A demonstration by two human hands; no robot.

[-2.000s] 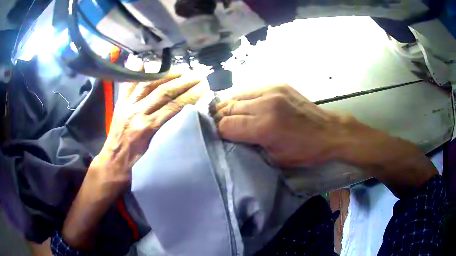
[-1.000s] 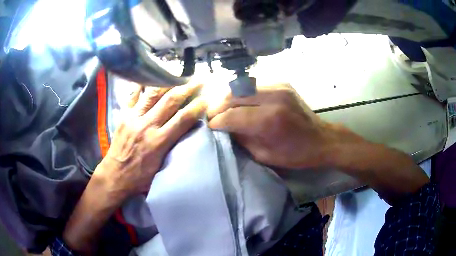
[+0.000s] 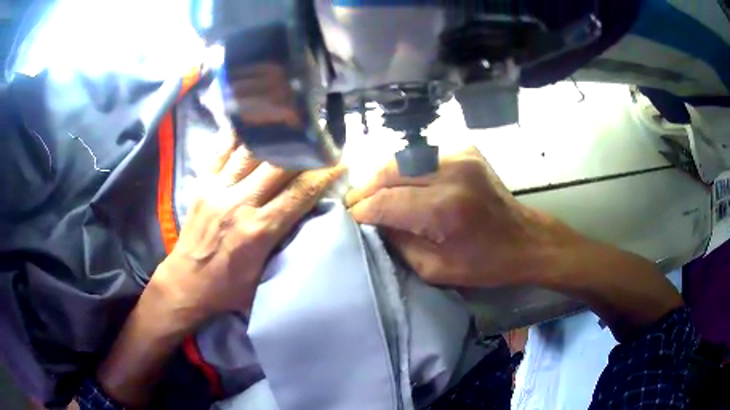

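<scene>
The pale grey fabric piece (image 3: pixel 320 304) hangs down between my hands towards my lap, with a seam edge along its right side. My left hand (image 3: pixel 240 232) lies spread on the cloth, its fingertips near the needle area. My right hand (image 3: pixel 456 220) has its fingers curled and pinches the cloth edge beside the left fingertips. The dark grey garment (image 3: pixel 88 200) with an orange strip (image 3: pixel 166 176) spreads out on the left. The sewing machine head (image 3: pixel 384 48) hangs above my hands. Glare and machine parts hide the needle and presser foot.
The white machine table (image 3: pixel 616 212) with a dark groove extends right. A label with a barcode (image 3: pixel 722 198) is at the right edge. A small grey cylinder (image 3: pixel 417 158) hangs just above my right hand. White material (image 3: pixel 560 360) lies below the table. A bright lamp glares upper left.
The view has shifted, so the machine head looks larger and hands and cloth sit slightly lower and further right. Both hands stay on the cloth, the fingertips close together.
</scene>
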